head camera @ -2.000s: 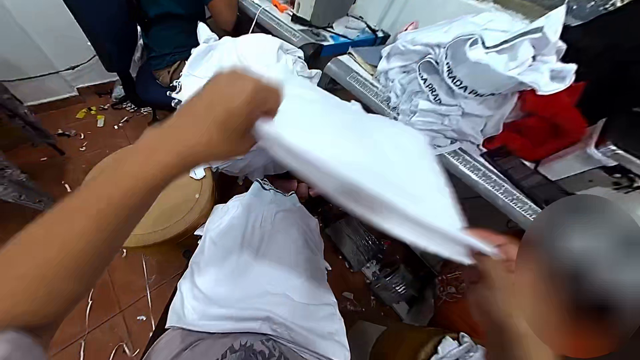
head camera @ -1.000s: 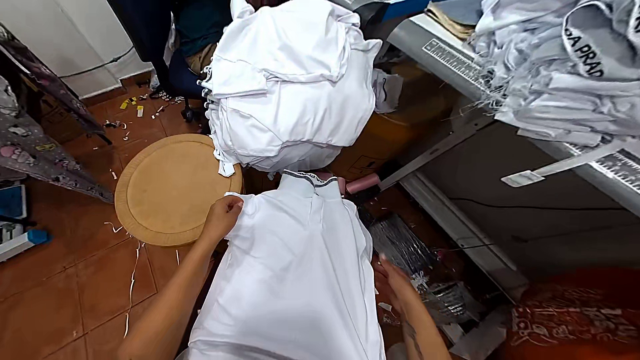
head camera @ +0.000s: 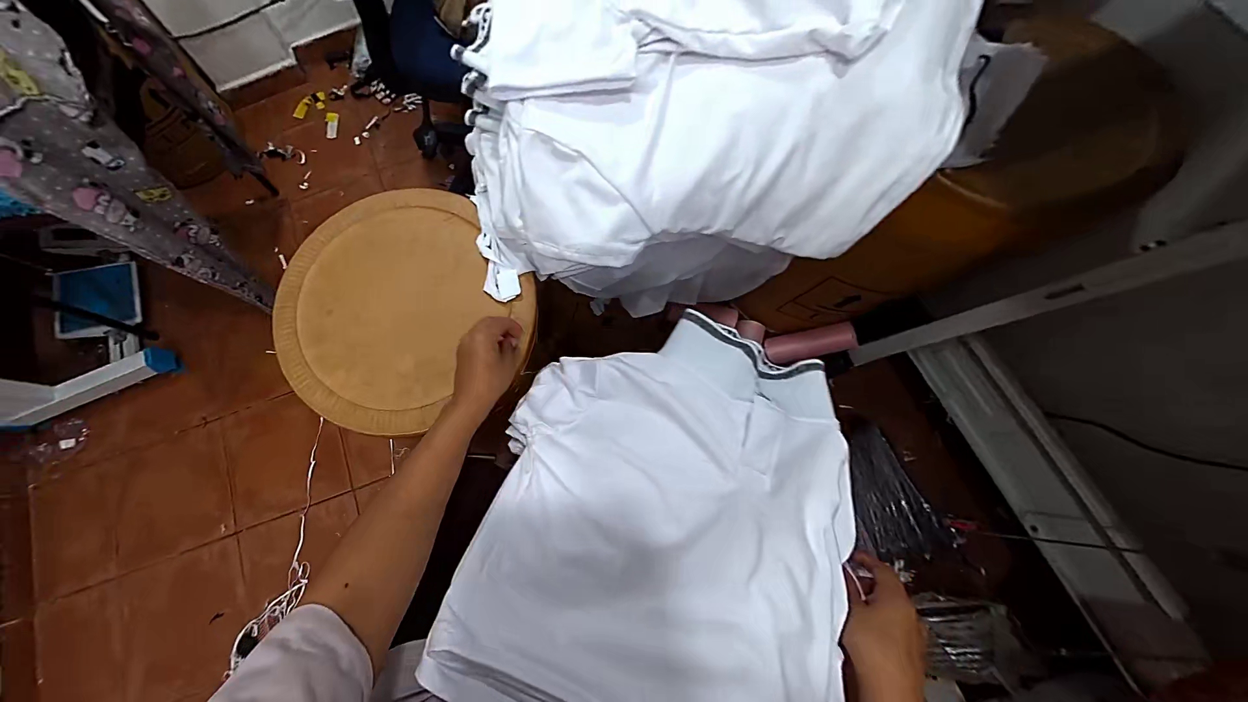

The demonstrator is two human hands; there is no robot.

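White collared shirts (head camera: 663, 507) lie stacked on my lap, the collar with its grey stripe (head camera: 746, 351) pointing away from me. My left hand (head camera: 487, 361) is over the edge of a round tan stool top (head camera: 390, 312), left of the shirts' sleeves; its fingers are curled, and whether they hold anything is unclear. At the right edge of the shirts is my right hand (head camera: 877, 614), with a thin pinkish strand or edge by its fingertips; its grip is partly hidden. A large pile of white garments (head camera: 702, 146) stands beyond the collar.
Pink thread cones (head camera: 809, 341) sit behind the collar. A metal table leg (head camera: 1053, 507) slants down at the right, near bundles in clear plastic (head camera: 897, 487). Patterned cloth (head camera: 127, 175) hangs at left. Scraps and white thread (head camera: 302, 526) lie on the tiled floor.
The white garment held up in both hands two seconds ago is no longer raised. Since one second ago, my left hand has moved off the shirt's sleeve to the stool's edge. The view has shifted.
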